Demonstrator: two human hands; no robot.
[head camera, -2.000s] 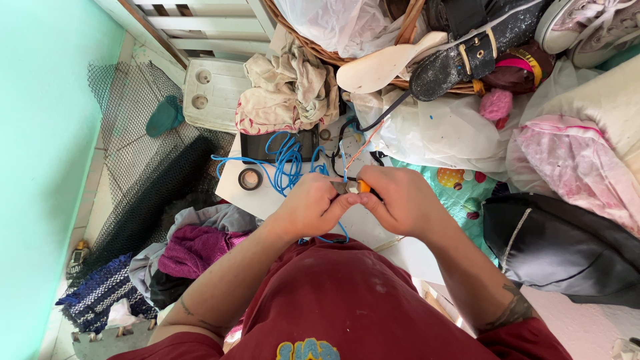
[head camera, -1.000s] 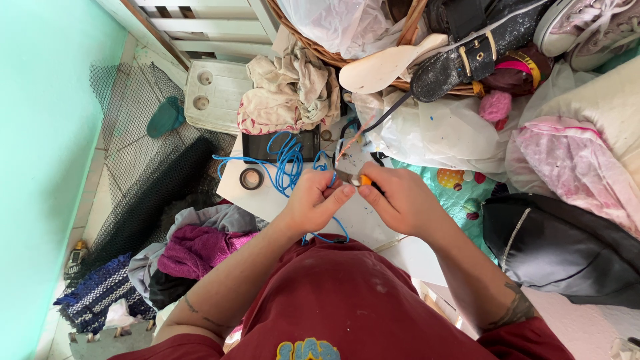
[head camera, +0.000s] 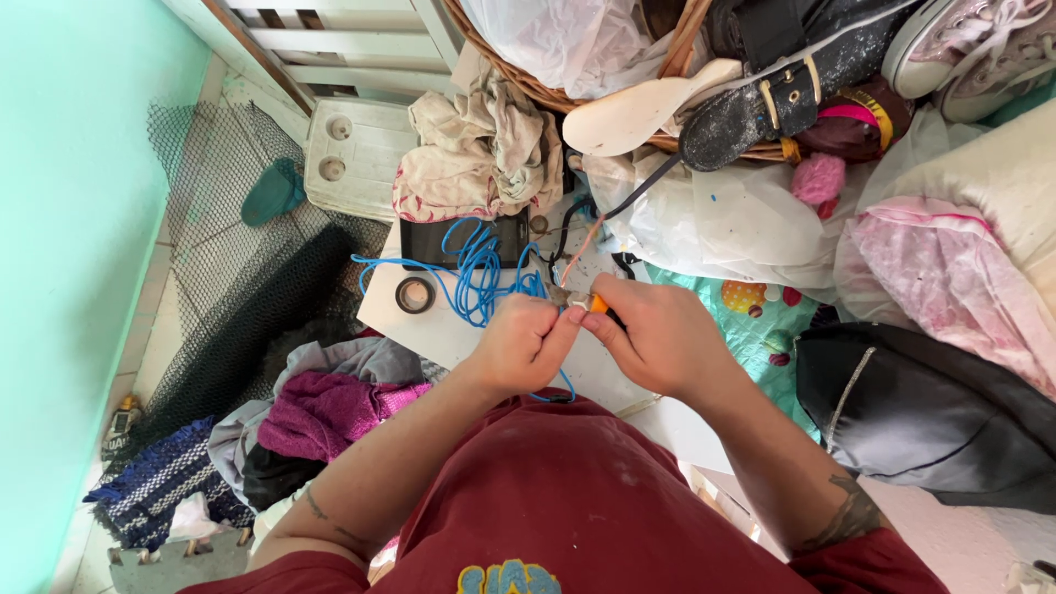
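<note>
Both hands meet over the white tabletop. My left hand is closed on a blue cable, whose loose coils lie just beyond it. In my right hand is an orange-and-black handled tool; its kind cannot be told, and its working end is partly hidden at the left thumb. An orange-pink wire rises from beside the fingertips toward a black cord. A roll of black tape lies left of the coils, and a black tray sits under their far part.
Crumpled cloth and a white molded tray lie beyond the table. A wicker basket with plastic bags and a black sandal stands at the far side. Black mesh and clothes are at left, a black bag at right.
The metal part of the tool, plainly visible between the hands one second ago, is now mostly covered as the two hands have come closer together.
</note>
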